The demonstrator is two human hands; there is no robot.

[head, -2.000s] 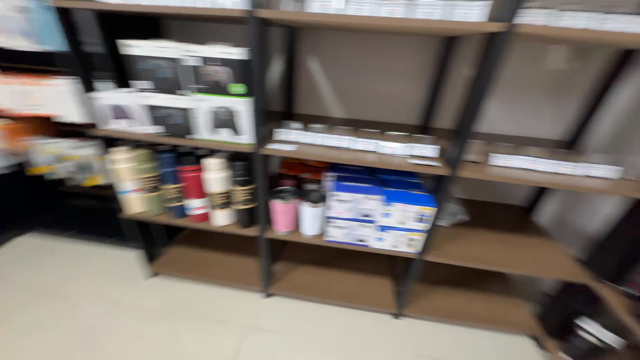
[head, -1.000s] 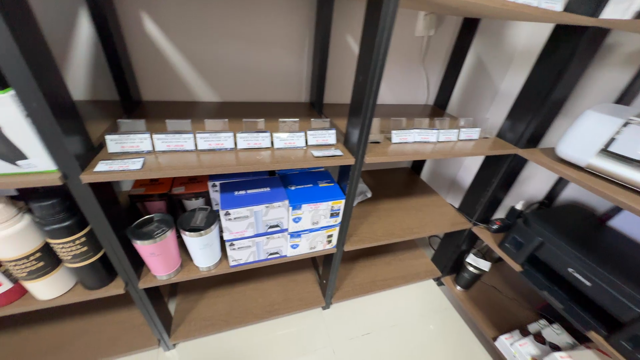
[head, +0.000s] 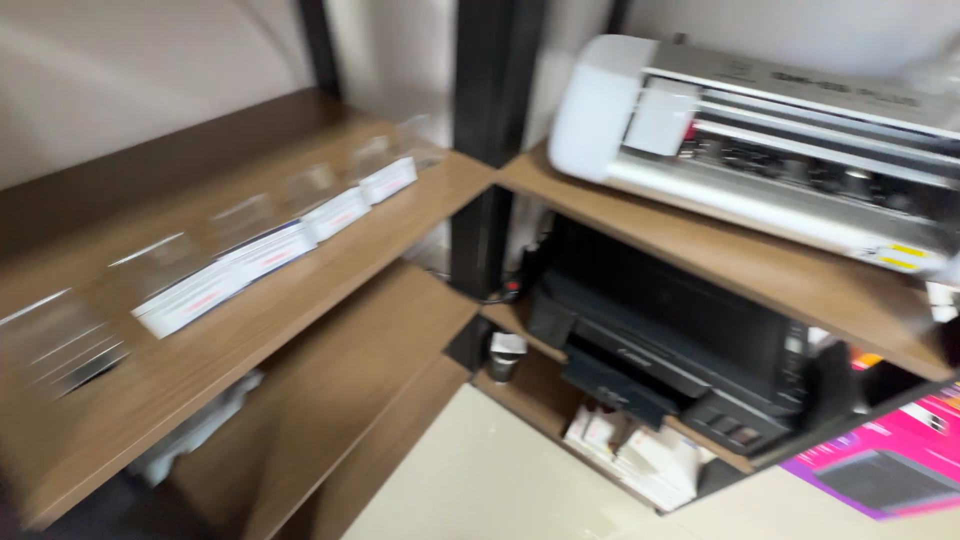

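Observation:
Neither my left hand nor my right hand is in view, so what they hold cannot be seen. On the upper left wooden shelf (head: 300, 292) stand several clear plastic holders (head: 244, 217), and white printed labels (head: 274, 251) lie along its front. A white and silver cutting plotter (head: 750, 150) rests on the right shelf. Below it is a black Canon printer (head: 660, 337) with its front tray out. The view is blurred.
A black shelf post (head: 491, 90) stands in the corner. White packets (head: 637, 454) and a dark cup (head: 504, 356) are on the bottom right shelf. A pink box (head: 892, 457) is at the right, above the pale floor (head: 480, 465). Grey plastic wrapping (head: 199, 427) lies lower left.
The view has swung right and closer to the corner shelves. The tumblers and blue and white boxes seen earlier have left the view; the plotter and the printer now show more fully.

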